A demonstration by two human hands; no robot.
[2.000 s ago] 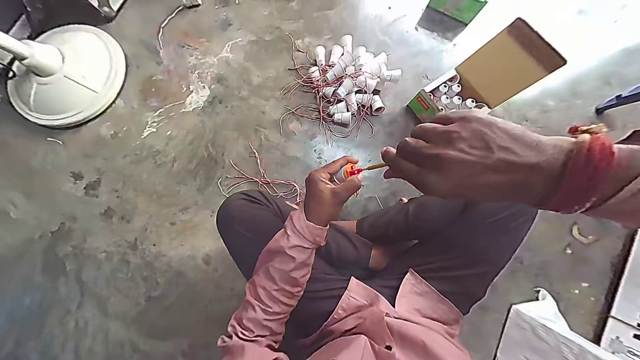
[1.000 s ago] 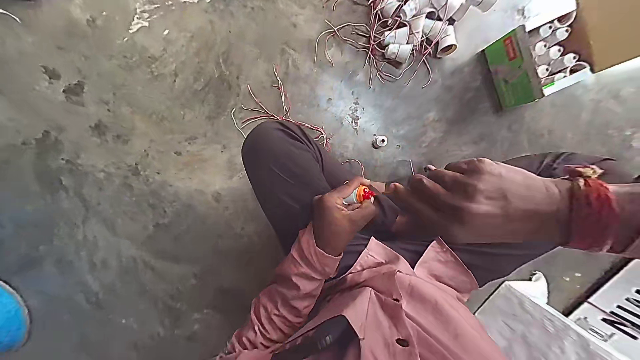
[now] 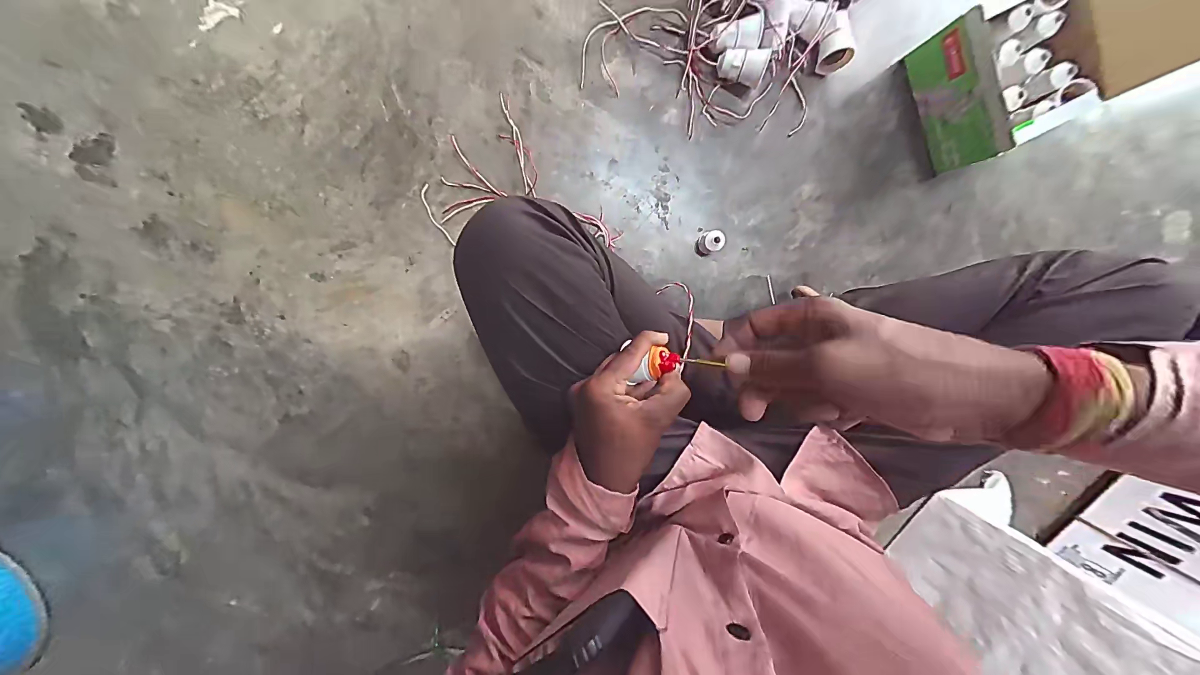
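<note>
My left hand grips a small white bulb holder with an orange band and a red inner part facing right. A twisted red-and-white wire rises beside that red part and curls at its top. My right hand, partly blurred, holds a thin yellow-shafted screwdriver level, its tip at or close to the red part; its handle is hidden in the fingers. Beyond my legs, a small white cap-like piece lies on the floor.
Loose red-and-white wires lie past my left knee. White holders with wires are heaped farther off. Right of them stands an open green carton of white parts. White boxes sit at lower right, a blue round object at lower left.
The view has moved in closer to my lap. Both hands keep hold of their things; my right hand shows the screwdriver shaft more clearly than one second ago.
</note>
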